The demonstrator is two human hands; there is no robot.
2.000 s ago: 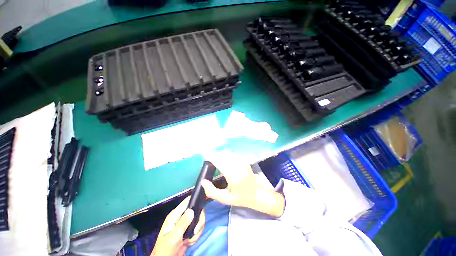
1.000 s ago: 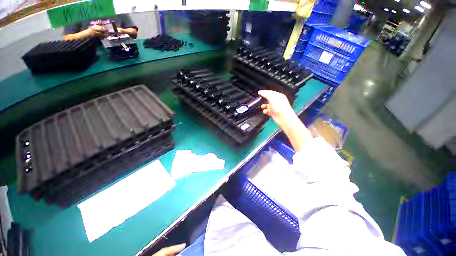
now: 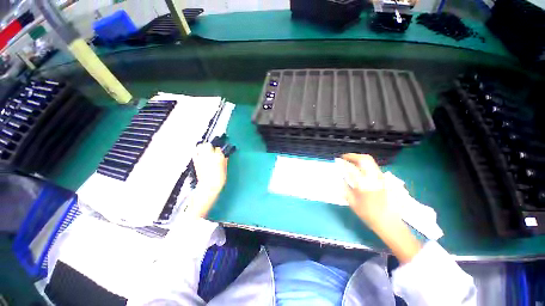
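Note:
My left hand (image 3: 209, 173) is at the right edge of the white liner pile (image 3: 179, 128), over the loose black housings (image 3: 224, 145) on the mat; its fingertips are partly hidden, so its grip is unclear. My right hand (image 3: 366, 182) is above the right end of the white paper sheet (image 3: 305, 178), fingers bent together; I cannot tell if it holds something small. The crumpled white cloth (image 3: 418, 209) lies right of the sheet, partly behind my right wrist. A row of black housings (image 3: 140, 134) lies on the liner pile.
A stack of grooved grey trays (image 3: 343, 101) stands behind the sheet, with small dotted inserts at its left end. Filled black trays stand at the right (image 3: 508, 149) and far left (image 3: 30, 119). A yellow-banded post (image 3: 98, 72) rises behind the liners. Blue crates (image 3: 45, 221) sit below the bench.
The view has swung left. My right hand has moved from the right-hand tray back to the white sheet, and the housing it held is out of it. My left hand has come up to the loose housings.

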